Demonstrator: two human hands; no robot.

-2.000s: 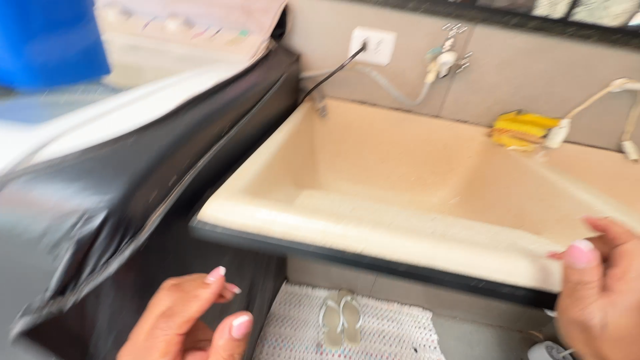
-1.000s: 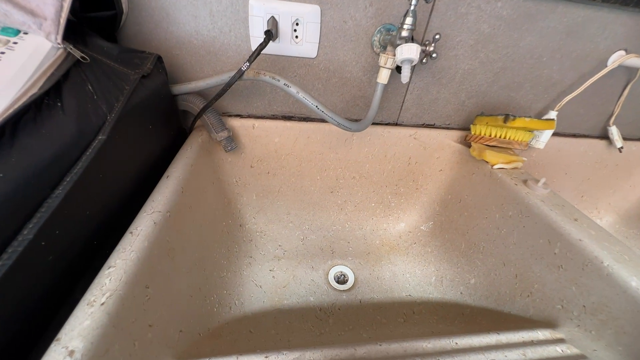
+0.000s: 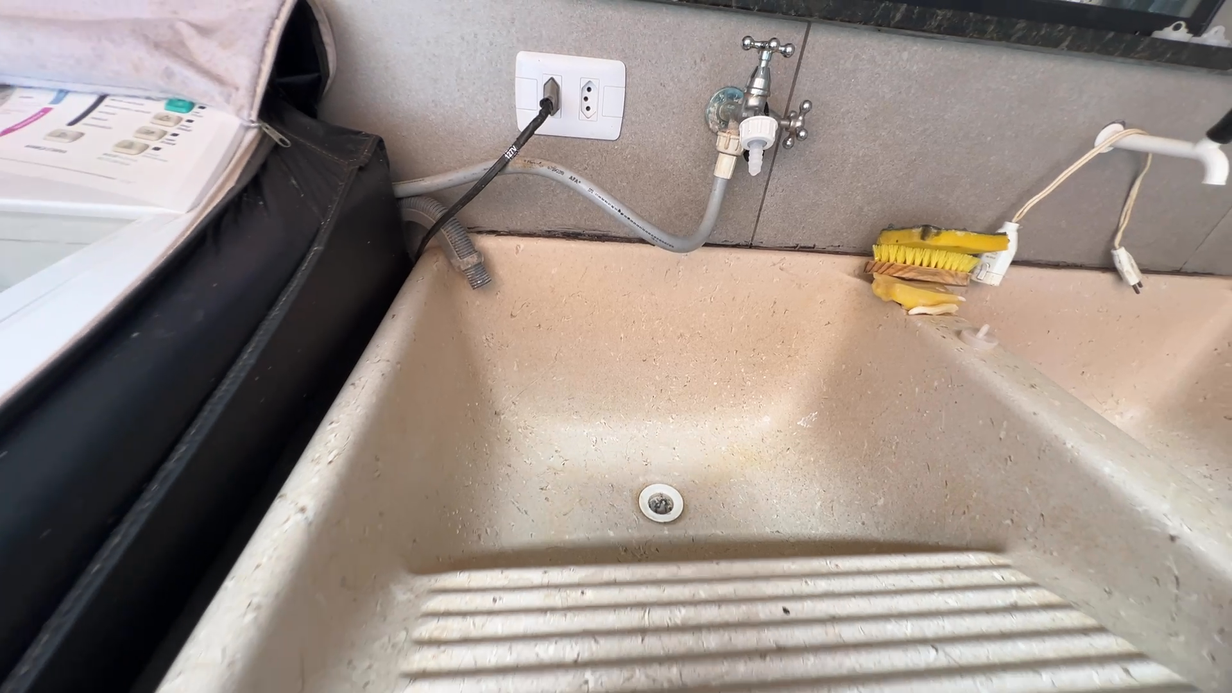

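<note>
Neither my left hand nor my right hand shows in the head view now. A speckled beige laundry sink (image 3: 616, 327) fills the middle, with a round drain (image 3: 661, 502) in its floor and a ribbed washboard slope (image 3: 751, 626) at the near side. A chrome tap (image 3: 757, 91) with cross handles is fixed to the wall above, and a grey hose (image 3: 616, 207) runs from it to the left. On the sink's back right corner, a yellow-bristled scrub brush (image 3: 924, 258) lies between a yellow sponge (image 3: 948, 238) and a yellow piece (image 3: 914, 292) that I cannot identify.
At left stands a washing machine (image 3: 67, 217) under a partly open black cover (image 3: 192, 318). A black cord (image 3: 491, 173) is plugged into the white wall outlet (image 3: 568, 94). A corrugated drain hose (image 3: 462, 252) hangs over the back left corner. A white spout (image 3: 1169, 149) carries a pale cord (image 3: 1054, 188).
Both hands showed two seconds ago, over the floor and the sink's front edge; they are out of sight now. The view has moved closer over the sink.
</note>
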